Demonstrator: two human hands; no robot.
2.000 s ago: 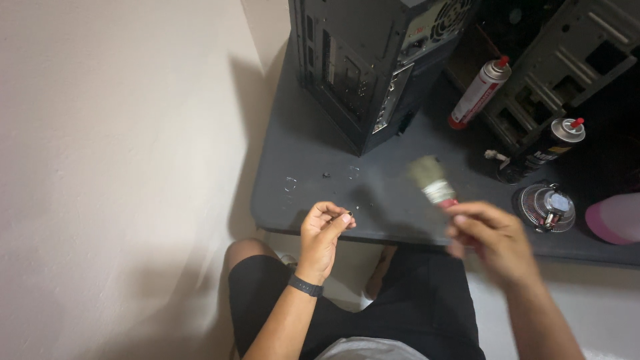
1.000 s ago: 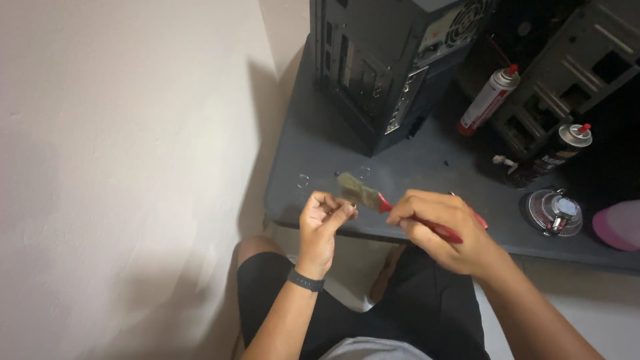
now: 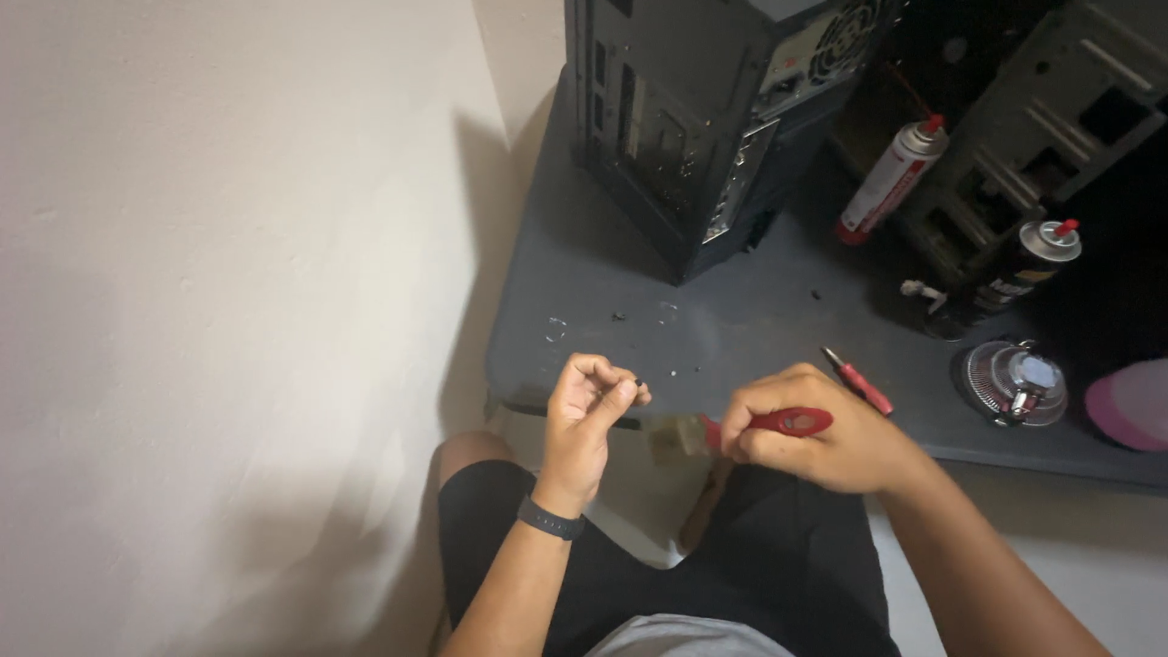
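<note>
Between the thumb and fingertips of my left hand (image 3: pixel 589 420) is a tiny dark piece (image 3: pixel 639 383), perhaps a screw; it is too small to tell. My right hand (image 3: pixel 812 429) grips a paintbrush by its red handle (image 3: pixel 796 422), the pale bristles (image 3: pixel 675 442) pointing left, apart from my left hand and below its fingertips. The bristles are blurred. Beyond my right hand, a red-handled screwdriver (image 3: pixel 856 381) lies on the dark table (image 3: pixel 748 328). Small dark bits (image 3: pixel 618 317) and whitish marks lie on the table beyond my left hand.
A black computer case (image 3: pixel 675 119) stands at the back. To the right are an aerosol can with a red cap (image 3: pixel 890 182), a black spray can (image 3: pixel 1027 269), a round CPU cooler (image 3: pixel 1013 383), a pink container (image 3: pixel 1131 404) and another metal case frame (image 3: pixel 1031 137). A wall (image 3: pixel 237 274) rises at left.
The brush was up by my left fingertips a second ago; it has since moved down, away from them. Two seconds ago it was raised farther to the right.
</note>
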